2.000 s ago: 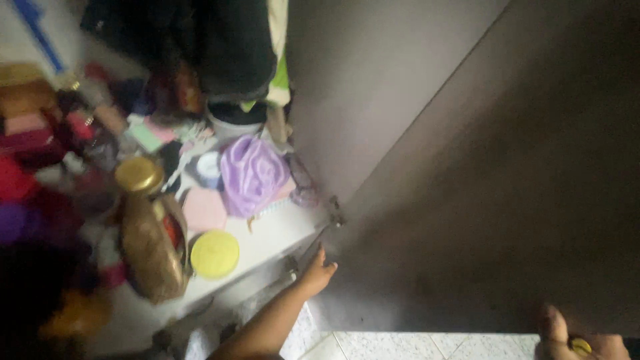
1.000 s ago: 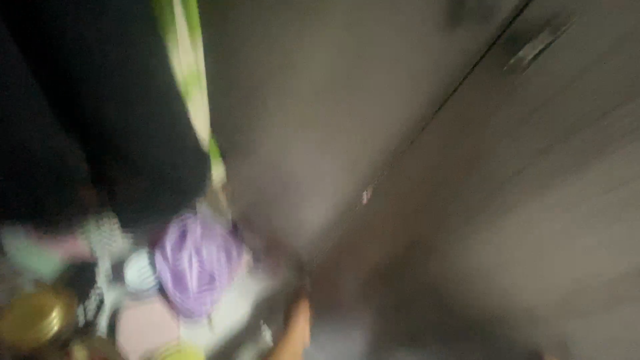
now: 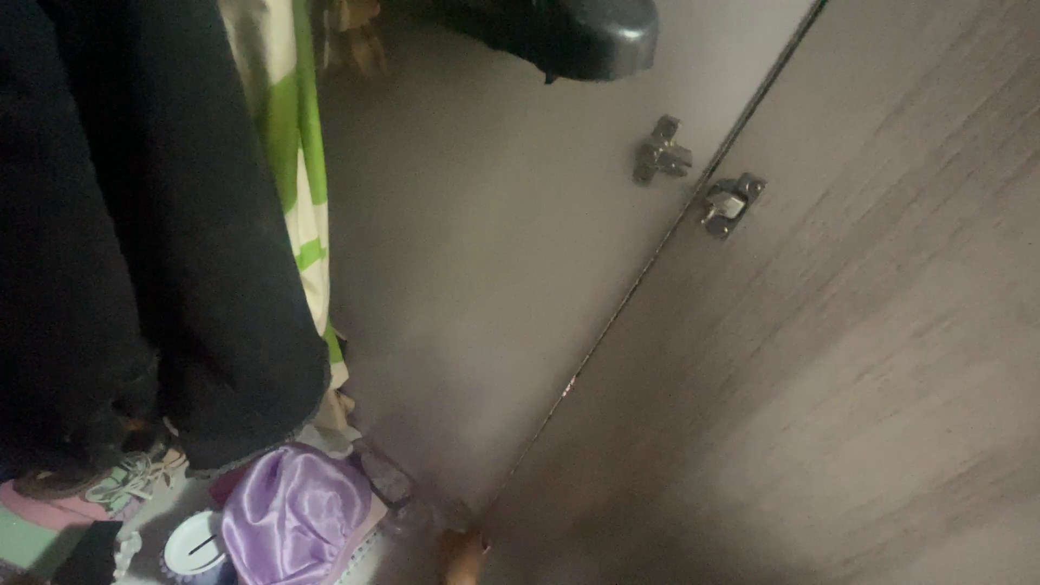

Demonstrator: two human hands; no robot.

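Observation:
At the bottom edge, a small part of a hand, apparently my left hand (image 3: 461,556), shows beside the lower end of the seam between the cabinet's side panel (image 3: 487,244) and its wooden door (image 3: 853,366). Its fingers are too blurred and cut off to read. My right hand is out of view. Higher along the seam, one half of a metal hinge (image 3: 663,152) sits on the side panel and the other half (image 3: 731,205) on the door, with a gap between them. A purple satin cloth item (image 3: 296,516) lies left of the hand.
Dark garments (image 3: 211,244) and a green-and-cream cloth (image 3: 313,203) hang at the left. A white round lid with a slot (image 3: 195,543) sits beside the purple item. A dark glossy object (image 3: 601,36) juts in at the top. Clear-framed glasses (image 3: 386,475) rest against the panel.
The view has shifted up along the door seam, bringing the separated hinge halves into sight. My right hand, at the door's lower edge two seconds ago, is out of frame.

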